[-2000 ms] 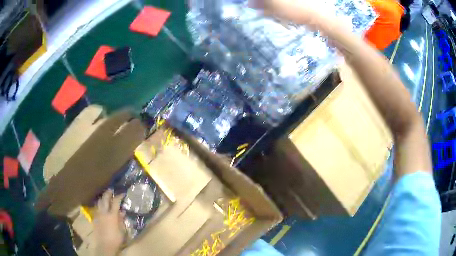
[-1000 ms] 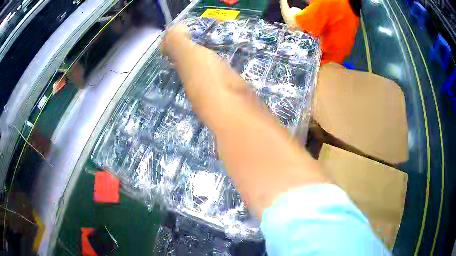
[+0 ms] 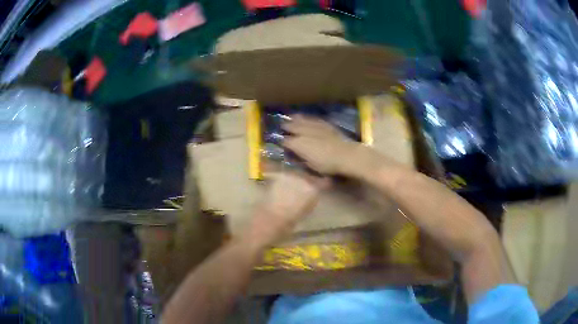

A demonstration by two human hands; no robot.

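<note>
An open tuck-top gift box [image 3: 255,142] with yellow rims and a brown lid standing up lies in the work carton [image 3: 209,171] in front of me. Dark shiny contents [image 3: 274,120] show inside it. My right hand [image 3: 314,145] lies over the contents, fingers pointing left; what is under its palm is hidden. My left hand [image 3: 291,193] is at the box's near edge, blurred, its fingertips partly hidden by my right hand. I cannot tell whether either hand grips anything. Yellow die-cut scraps [image 3: 310,256] lie at the carton's near side.
A translucent stack of clear plastic [image 3: 47,158] stands at the left beside a black mat [image 3: 158,145]. Silvery blister trays [image 3: 539,95] and bagged black units [image 3: 450,114] are at the right, with a large shipping carton [image 3: 539,247] below. Red cards [image 3: 139,27] lie on the green belt [image 3: 120,69].
The view has swung back from the blister trays to the work carton. My right hand has come from reaching over the trays into the open box. My left hand is in view again at the box.
</note>
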